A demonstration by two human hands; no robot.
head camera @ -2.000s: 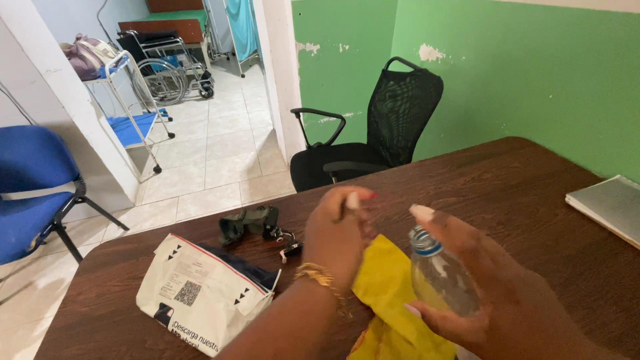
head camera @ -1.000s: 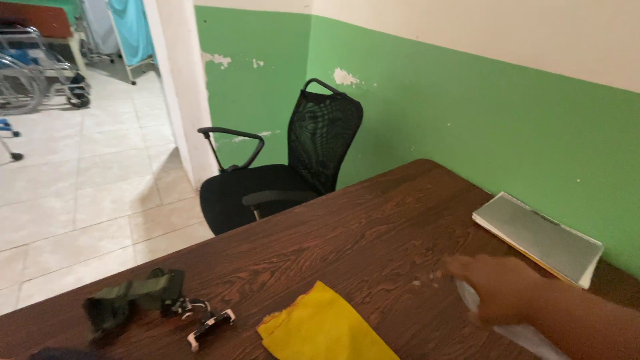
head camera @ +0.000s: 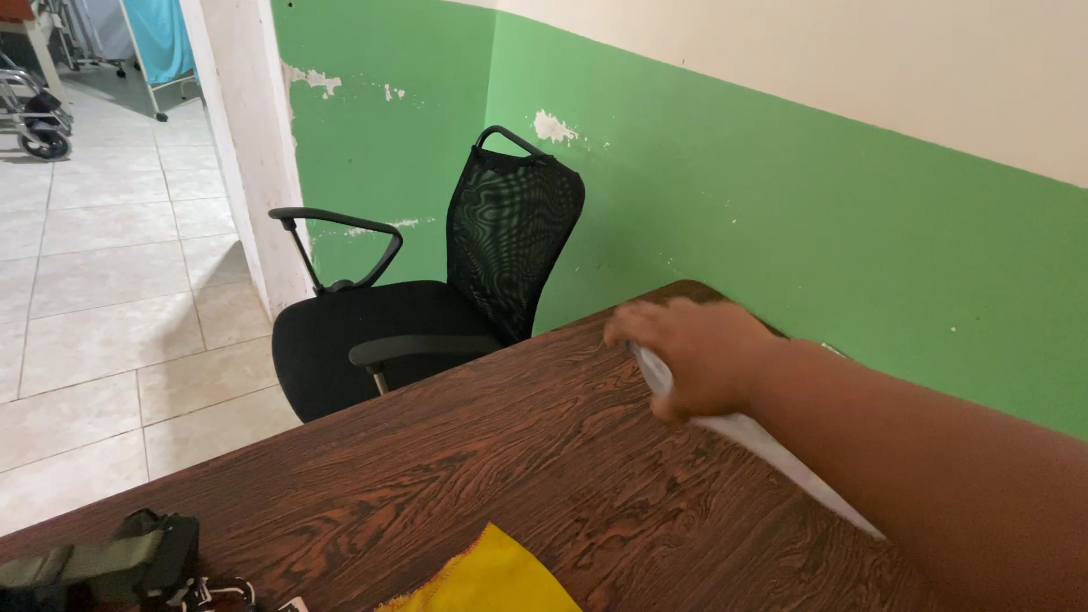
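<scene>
My right hand [head camera: 701,353], slightly blurred, is closed around a clear plastic bottle [head camera: 653,372] by the far corner of the wooden table [head camera: 510,433]. Part of the bottle shows below my fingers, with a bit of blue at its neck; my palm hides the rest. A pale, flat edge [head camera: 790,463] shows beneath my forearm, which covers most of that object. A yellow cloth [head camera: 497,578] with a stitched border lies at the bottom middle, cut off by the frame. My left hand is out of view.
An olive-green strapped item [head camera: 93,561] and small dark objects with pale edges [head camera: 217,595] lie at the table's lower left. Beyond the table edge stands a black mesh office chair [head camera: 514,229]. A green and cream wall borders the right side. Part of a wheelchair [head camera: 38,119] shows through the doorway.
My right hand has carried the bottle from beside the yellow cloth to the table's far corner. My left hand, in view two seconds ago, has left the frame. The view has turned right.
</scene>
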